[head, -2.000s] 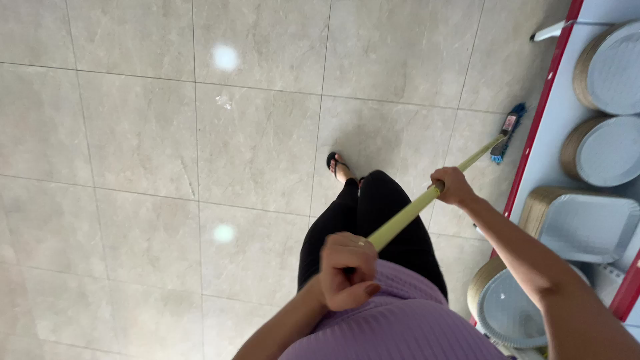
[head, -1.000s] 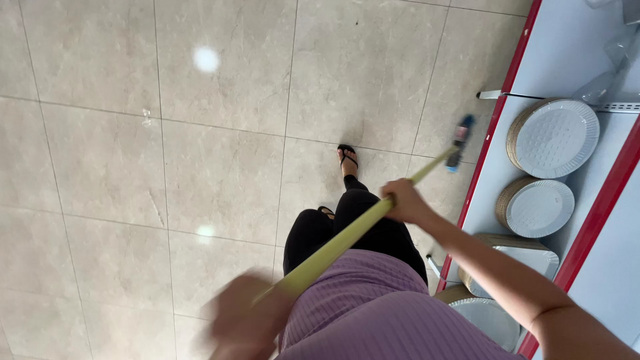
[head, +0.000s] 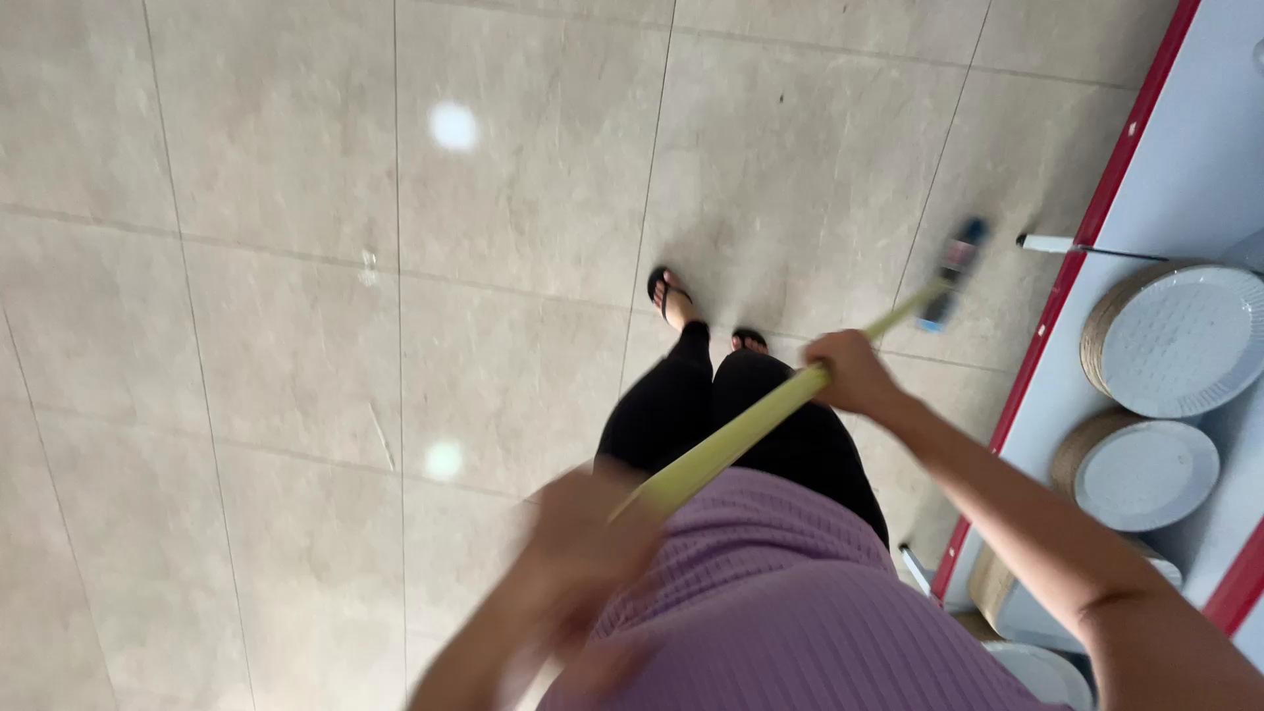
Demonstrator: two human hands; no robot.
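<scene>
A yellow-green pole (head: 736,434) slants from beside my purple top up to a broom head (head: 955,272), dark with blue ends and blurred, on the tiled floor near the shelf. My right hand (head: 851,373) is closed around the middle of the pole. My left hand (head: 592,543) is at the pole's near end and badly blurred; its fingers seem partly off the pole, and its grip cannot be made out.
At the right stands a shelf with a red edge (head: 1052,306), bearing stacks of round white plates (head: 1185,341) and other trays. Thin white brackets (head: 1049,243) jut from its edge over the floor. My feet in black flip-flops (head: 671,291) stand left of the broom head.
The broom head has moved away from the shelf edge since the earliest frame. My left hand gripped the pole's end two seconds ago and is blurred now. A second foot has come into view.
</scene>
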